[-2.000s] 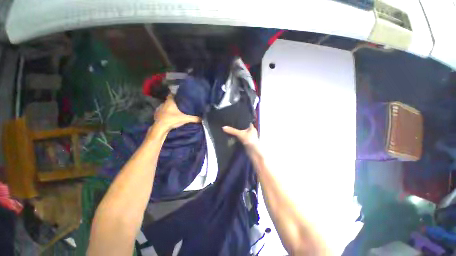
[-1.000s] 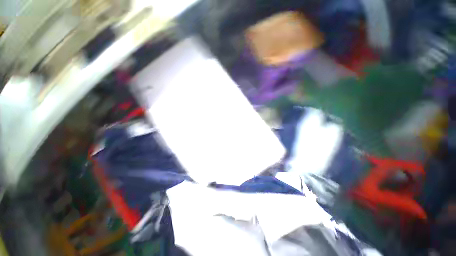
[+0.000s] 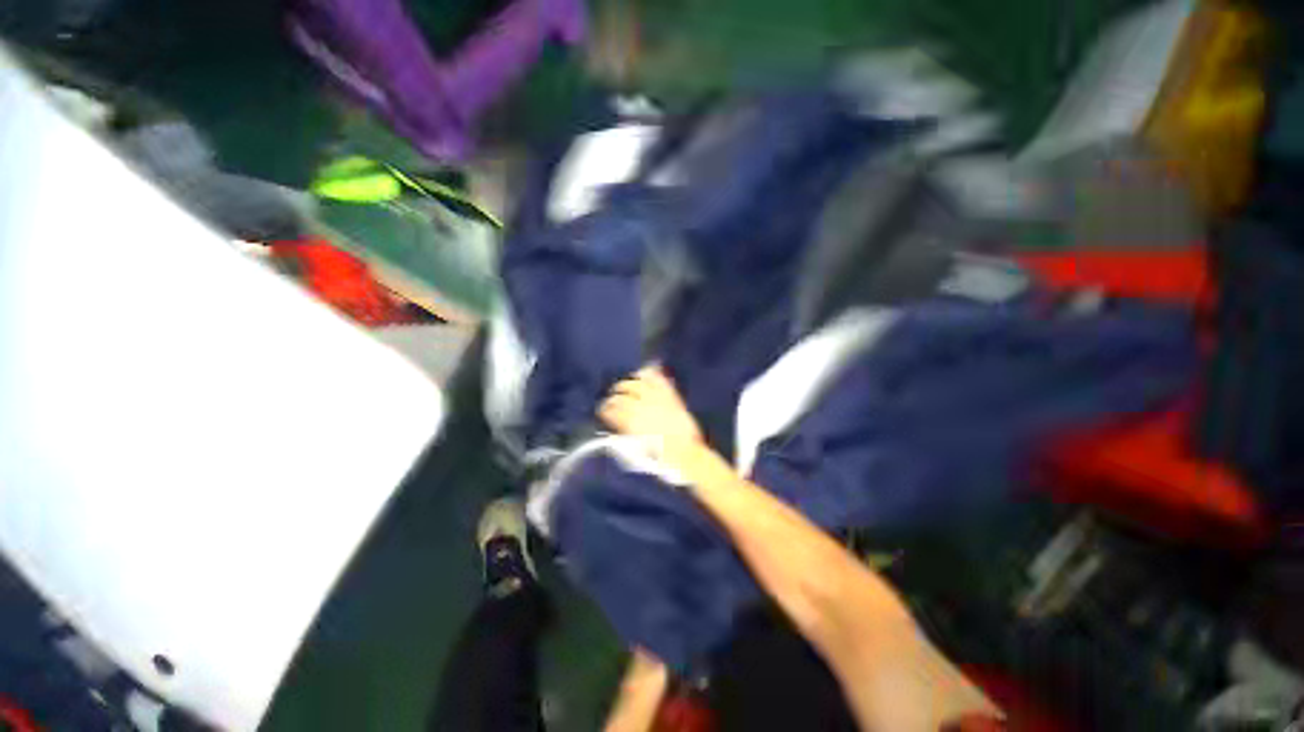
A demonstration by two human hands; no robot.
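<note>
A large soft heap of navy garment pieces with white and grey panels (image 3: 579,308) lies across the middle, blurred. My right hand (image 3: 652,411) reaches in from the lower right, its fingers curled on a navy and white piece (image 3: 644,536) at the near side of the heap. My left hand (image 3: 636,694) shows only as a bit of wrist or forearm at the bottom edge; its fingers are hidden by the cloth.
The white side board (image 3: 186,386) fills the left. A purple stool (image 3: 451,86) and neon yellow-green cloth (image 3: 355,180) are at the upper left. Red plastic (image 3: 1166,472) is at right. A shoe (image 3: 504,536) and black trouser leg show below.
The view has swung right and down, away from the machine; the side board now lies at the left. The navy heap and my right hand have come into view since the last frame.
</note>
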